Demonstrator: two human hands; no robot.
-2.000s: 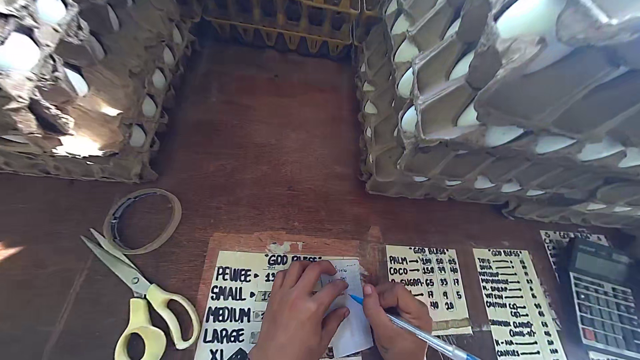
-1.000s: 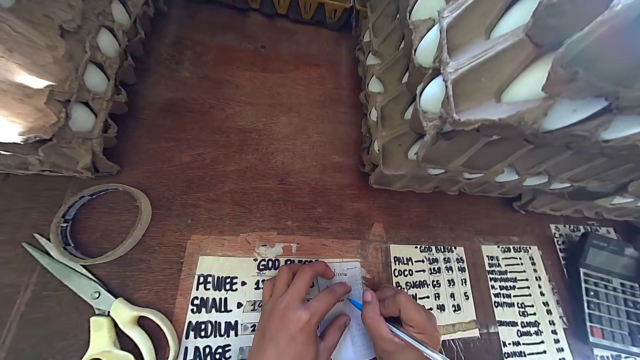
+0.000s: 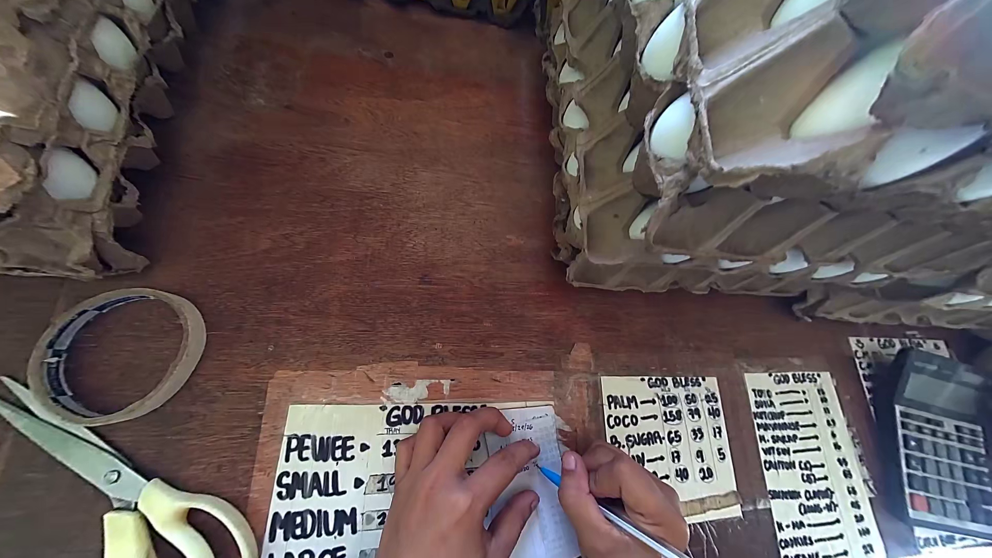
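My right hand (image 3: 624,500) holds a ballpoint pen (image 3: 632,531) with a blue tip, its point touching a small sheet of white paper (image 3: 546,504) that bears handwriting. My left hand (image 3: 465,484) lies with fingers spread over the sheet's left part, pressing on it and holding nothing. Beneath the sheet and left hand is a larger handwritten price list (image 3: 310,473) fixed to the wooden table (image 3: 364,201). Just right of the right hand is a second handwritten list (image 3: 643,426), partly covered by that hand.
Cardboard trays of eggs are stacked at the left (image 3: 46,225) and right (image 3: 620,240). A roll of tape (image 3: 194,333) touches or overlaps scissors (image 3: 186,511) with cream handles at lower left. A third list (image 3: 806,457) and a calculator (image 3: 942,449) are at the right.
The pen tip has moved slightly down the sheet relative to the left fingers. The left hand still rests on the sheet. The view has shifted closer over the table.
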